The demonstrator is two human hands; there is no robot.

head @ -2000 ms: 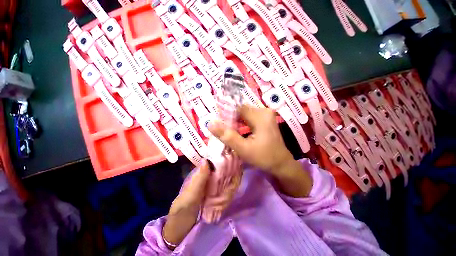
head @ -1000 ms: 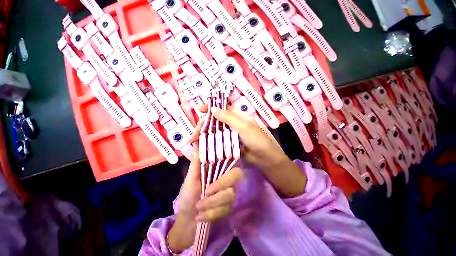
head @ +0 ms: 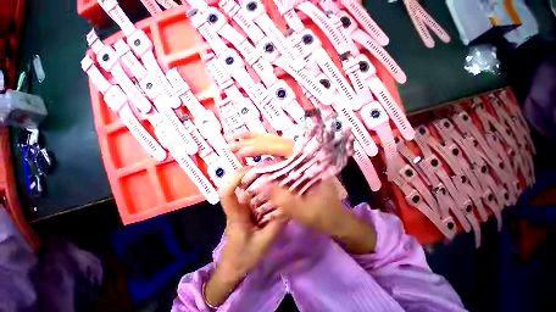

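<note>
A bundle of several pink-strapped smartwatches [head: 311, 159] is held between both hands in front of the tray's near edge. It is blurred, with the buckle ends towards the upper right. My left hand [head: 244, 225] grips the lower left end of the bundle. My right hand [head: 311, 207] is closed round the bundle from the right and below. The watch faces in the bundle cannot be made out. The red compartment tray [head: 137, 186] lies beyond the hands, with many pink watches lying back up across it.
A second red tray [head: 431, 236] with pink watches stands at the lower right. A white and blue box [head: 472, 21] and crumpled clear plastic [head: 481, 62] are at the upper right. A white item [head: 23, 108] and blue item [head: 33, 161] are at the left.
The bundle, upright with watch cases edge-on one second ago, is now tilted to the upper right. Both hands have shifted round it and stay on it.
</note>
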